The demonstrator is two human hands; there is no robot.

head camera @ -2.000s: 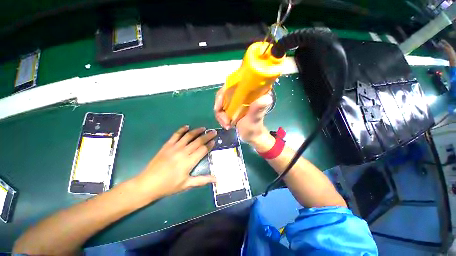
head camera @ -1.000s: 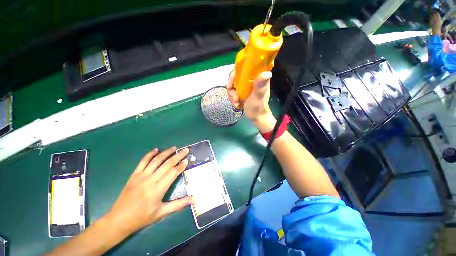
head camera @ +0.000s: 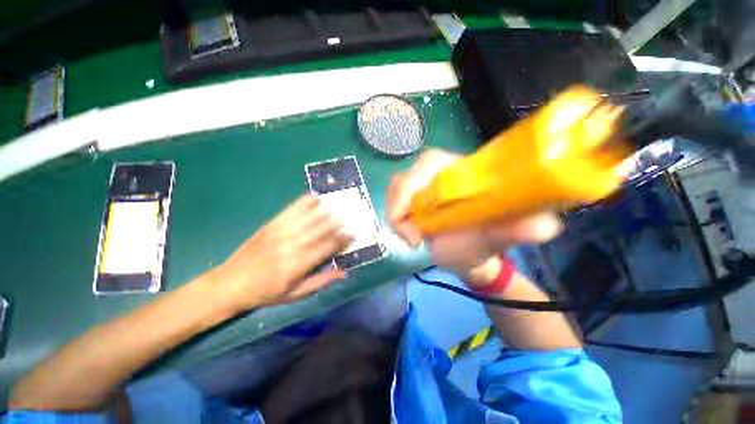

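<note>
An open phone body [head camera: 361, 217] lies on the green mat in front of me, its dark end away from me. My left hand [head camera: 286, 252] rests at its left edge, fingers apart over its white middle; whether it grips the phone is unclear. My right hand [head camera: 464, 228] holds the yellow-orange electric screwdriver [head camera: 521, 166], tilted almost flat, with its cable end to the right; it is blurred and its tip is hidden. The round screw dish [head camera: 391, 125] lies beyond the phone, beside the white strip.
Another open phone body [head camera: 134, 232] lies on the left. A long black tray [head camera: 281, 51] with a phone on it is on the belt beyond the white strip [head camera: 199, 109]. Black trays [head camera: 538, 74] are stacked at right, partly behind the screwdriver. The black cable [head camera: 579, 305] crosses my right forearm.
My right hand has swung the screwdriver from near upright to almost flat, rightward and nearer me. My left hand has slid onto the phone's middle. The camera view has shifted.
</note>
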